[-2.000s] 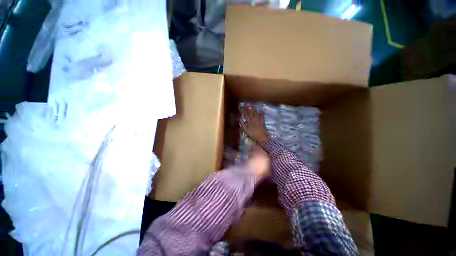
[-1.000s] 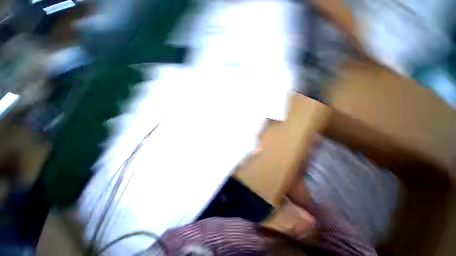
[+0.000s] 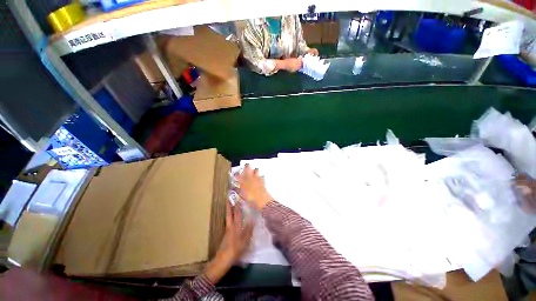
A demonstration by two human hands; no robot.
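Observation:
My left hand point(image 3: 232, 238) is at the right edge of the stacked brown cardboard sheets point(image 3: 147, 211), fingers pointing up. My right hand point(image 3: 253, 187) is just above and right of it, over the left end of the white sheets point(image 3: 347, 206). Small clear, shiny bagged product point(image 3: 234, 197) shows between the two hands. Thin clear plastic point(image 3: 258, 235) hangs below the right hand. The fingertips are partly hidden, so which hand holds the bagged product cannot be told.
Crumpled clear plastic bags point(image 3: 476, 182) lie on the right of the sheets. The green conveyor belt point(image 3: 352, 111) runs behind. Across it a person point(image 3: 273, 44) handles white items. A shelf frame point(image 3: 94, 88) stands left. A brown carton flap point(image 3: 452, 291) shows at lower right.
The view has swung left from the open carton to the bench, cardboard stack and belt. Both hands have left the carton and are now beside the stack.

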